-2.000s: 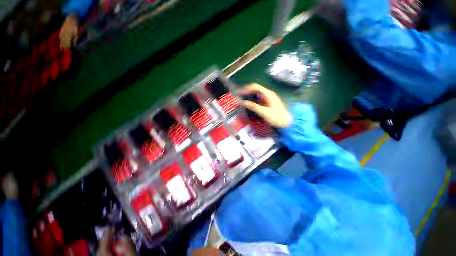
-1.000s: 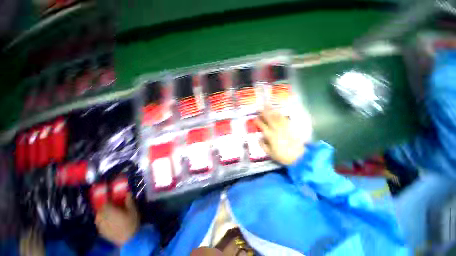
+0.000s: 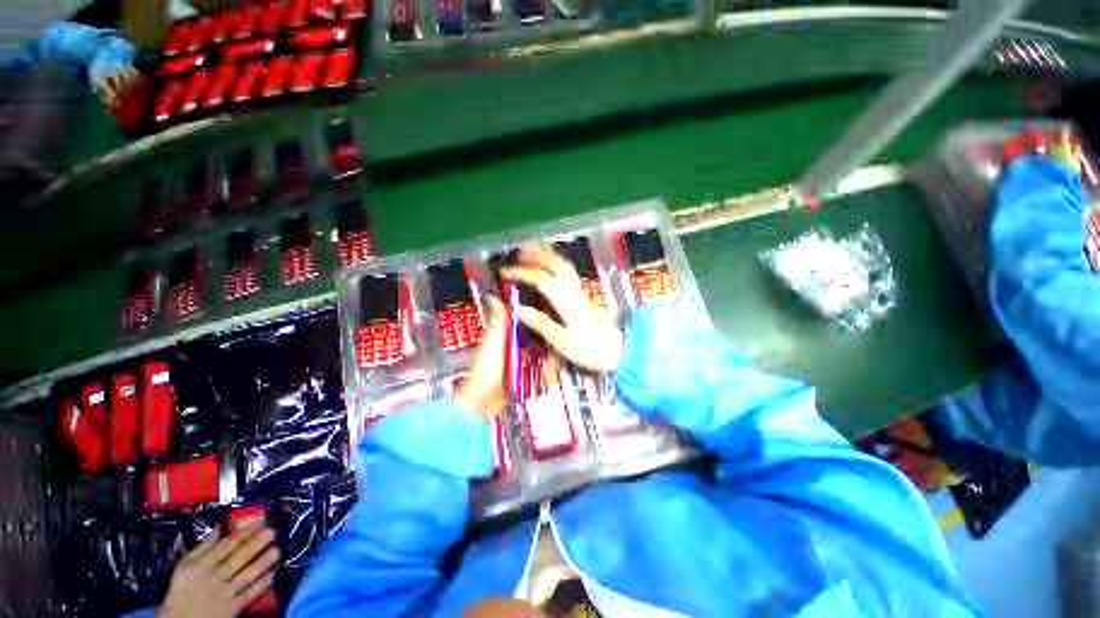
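Note:
A clear blister tray (image 3: 678,242) lies in front of me. Its far row holds keypad phones (image 3: 381,319), screens and keys up. A phone with a white label (image 3: 550,423) lies face down in the near row. My left hand (image 3: 487,372) and right hand (image 3: 574,316) meet over the middle of the tray. Between them they hold a red phone (image 3: 516,344) upright, edge towards me; its faces are mostly hidden. My sleeves cover parts of the near row.
A black tray at left holds red covers (image 3: 157,408); another person's hand (image 3: 223,570) is on one. Phones lie in a tray on the green belt (image 3: 676,121). A clear bag (image 3: 835,275) lies right of my tray. A metal post (image 3: 899,115) stands beyond; another worker's sleeve (image 3: 1043,260) is at right.
My left hand has moved from the red covers at left to above the clear tray. My right hand has moved left from the near row, and both now hold a phone.

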